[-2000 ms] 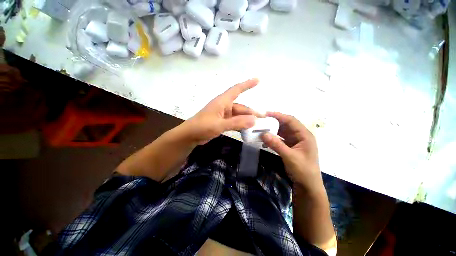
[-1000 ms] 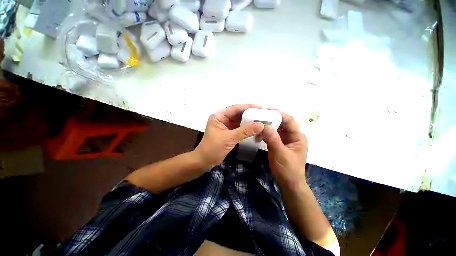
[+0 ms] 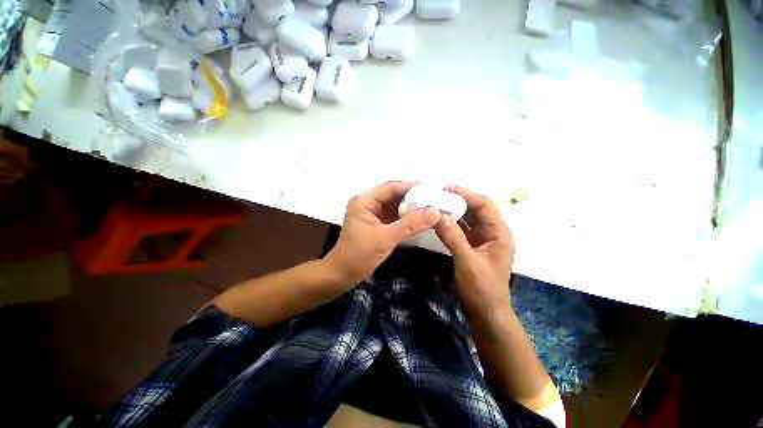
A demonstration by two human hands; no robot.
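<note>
A glossy white plastic case [image 3: 432, 199] is held between both hands, just above the bench's near edge. My left hand [image 3: 374, 227] grips its left side, thumb on the near face. My right hand [image 3: 481, 238] grips its right side, thumb tip close to the left thumb. The thumbs cover much of the near face and its dark mark. A small part of a pale strip [image 3: 427, 242] shows below the case between the hands.
Many white cases [image 3: 301, 38] lie heaped at the far edge. A clear bag of cases [image 3: 159, 92] with a yellow strip [image 3: 215, 90] is at left. Crossed white strips [image 3: 583, 42] lie at the back right. A red-orange stool [image 3: 151, 238] stands below the bench.
The left hand has come in from pointing fingers to gripping the case. The case has tilted, its dark mark now mostly hidden, and the hanging strip shows much less. The view has shifted slightly.
</note>
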